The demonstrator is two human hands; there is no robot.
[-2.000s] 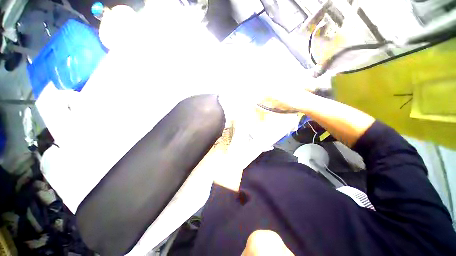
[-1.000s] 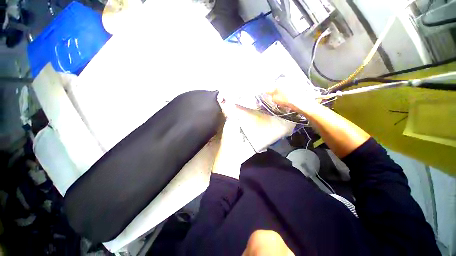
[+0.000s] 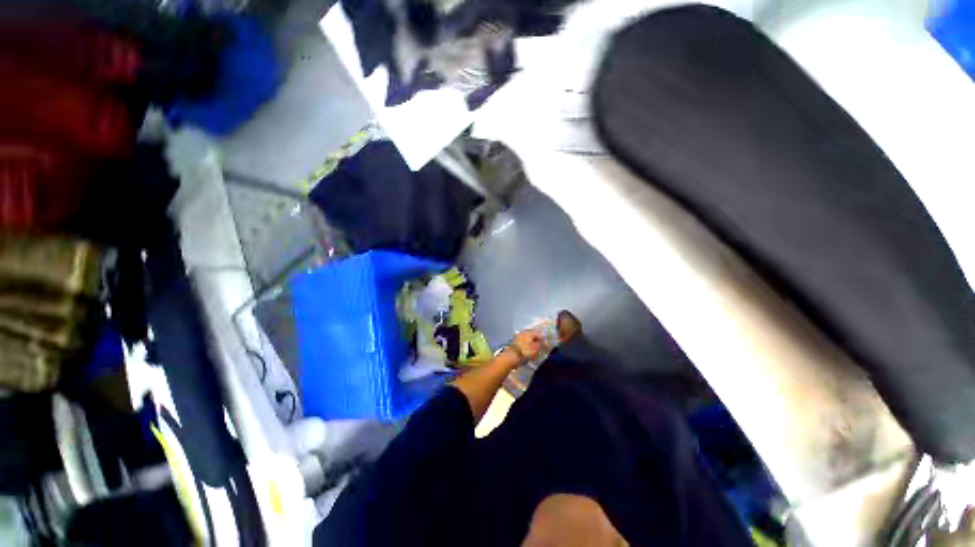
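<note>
The dark padded pressing buck (image 3: 770,182) lies along the upper right, on the white-covered pressing table (image 3: 641,230). My left hand (image 3: 529,344) is small in the picture, low beside my dark clothing, to the right of a blue crate. Its fingers look curled near a small pale patch; I cannot tell whether it holds anything. The blue plastic crate (image 3: 347,337) stands on the floor with white, yellow and dark pieces (image 3: 438,321) inside. My right hand is out of the picture.
A dark cloth heap (image 3: 396,198) lies behind the crate. Navy and white cloth (image 3: 449,53) is at the top. Pale frame parts and dark cloth stand at left, with blurred red (image 3: 64,118) and khaki bundles (image 3: 43,310). Metallic lines show at bottom right.
The view has swung left, so the buck now sits at the upper right. The left hand has left the buck's end. The right hand has gone out of view.
</note>
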